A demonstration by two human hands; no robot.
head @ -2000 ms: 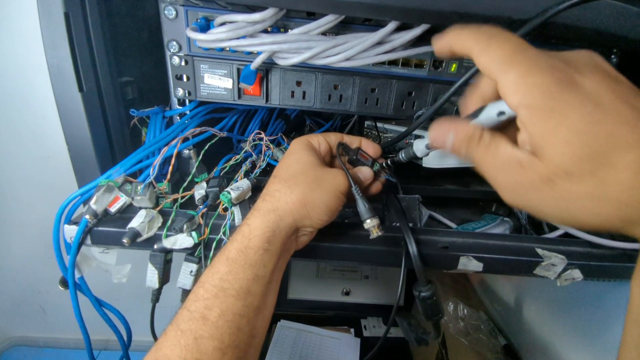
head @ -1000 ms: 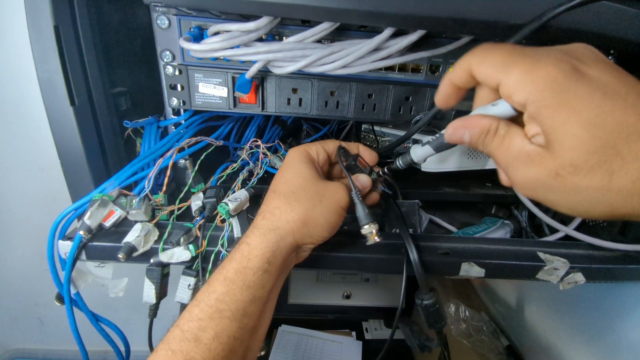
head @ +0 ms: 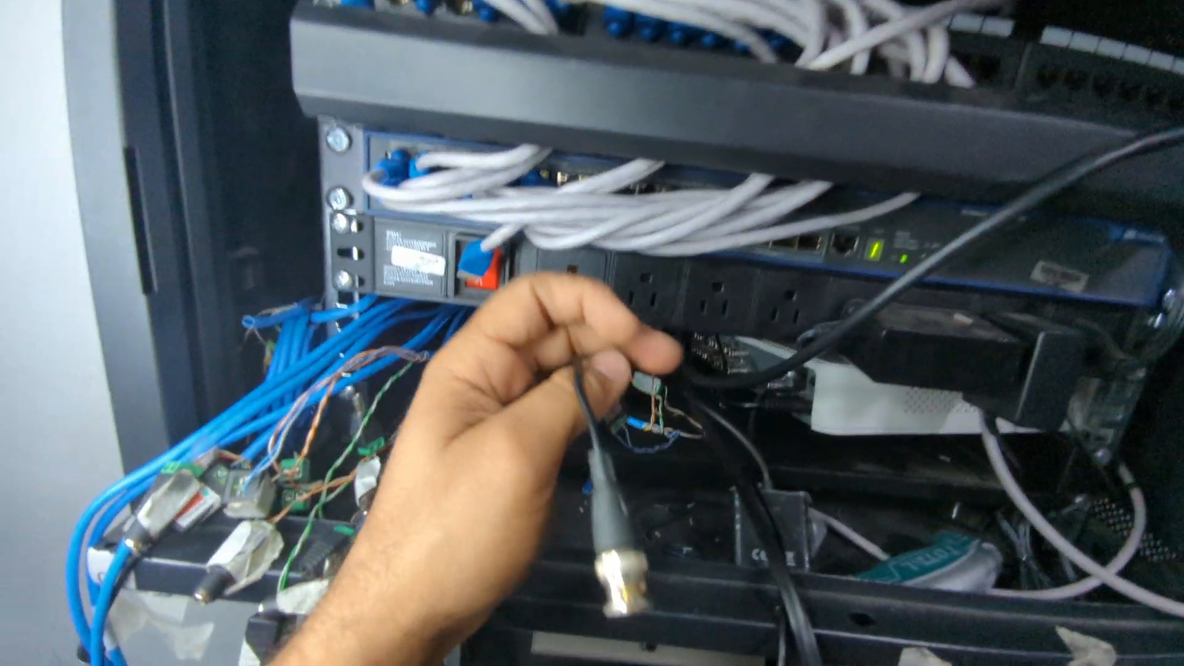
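My left hand (head: pixel 518 416) is in the middle of the view, in front of the rack, its thumb and fingers pinching a thin black cable. From the pinch a BNC connector (head: pixel 622 573) with a grey strain-relief boot hangs down, its metal end lowest. Just behind the fingertips is a small terminal (head: pixel 647 381) with thin coloured wires. The power strip (head: pixel 721 291) with a red switch lies behind and above the hand. My right hand is out of view.
Grey patch cables (head: pixel 638 217) loop across the switch. Blue network cables (head: pixel 231 416) and taped video baluns (head: pixel 245 555) hang at the left. A thick black cable (head: pixel 906 277) crosses the right side. A black power adapter (head: pixel 943 351) rests over a white device (head: pixel 888 402). The shelf edge (head: pixel 888 606) runs below.
My right hand and the grey-and-white pen-like tool it held have left the view. My left hand still holds the cable with the dangling BNC connector. The view has shifted upward and closer.
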